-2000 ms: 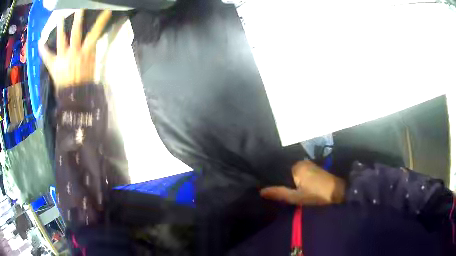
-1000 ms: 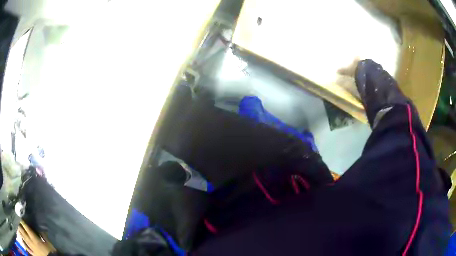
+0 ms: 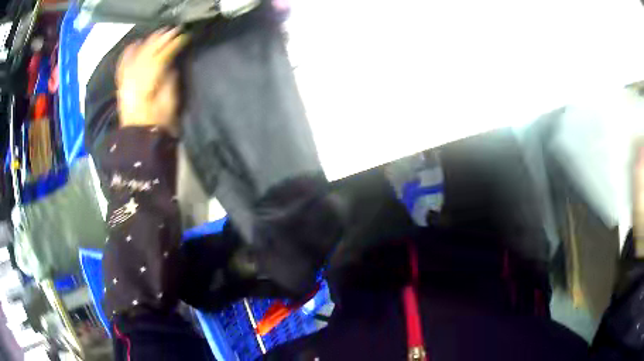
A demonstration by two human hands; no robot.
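Observation:
The black cloth lies from the table's near-left edge down toward the lap, its grey face shiny and its lower part bunched. My left hand is blurred at the upper left, on the cloth's dark left part, fingers bent; whether it grips the cloth is unclear. My right hand is blurred and cut off by the right edge. A pale, blurred, sheet-like piece is beside it; I cannot tell if the hand holds it.
The white tabletop glares across the upper right. A blue basket below the cloth contains an orange-red item. Another blue rim curves at the left. A grey-green cloth hangs at the far left. A brown panel stands at lower right.
The view swung right to a surface with a pale sheet, then back to the black cloth. My right hand has left the cloth for the right edge. The cloth's lower part is more bunched.

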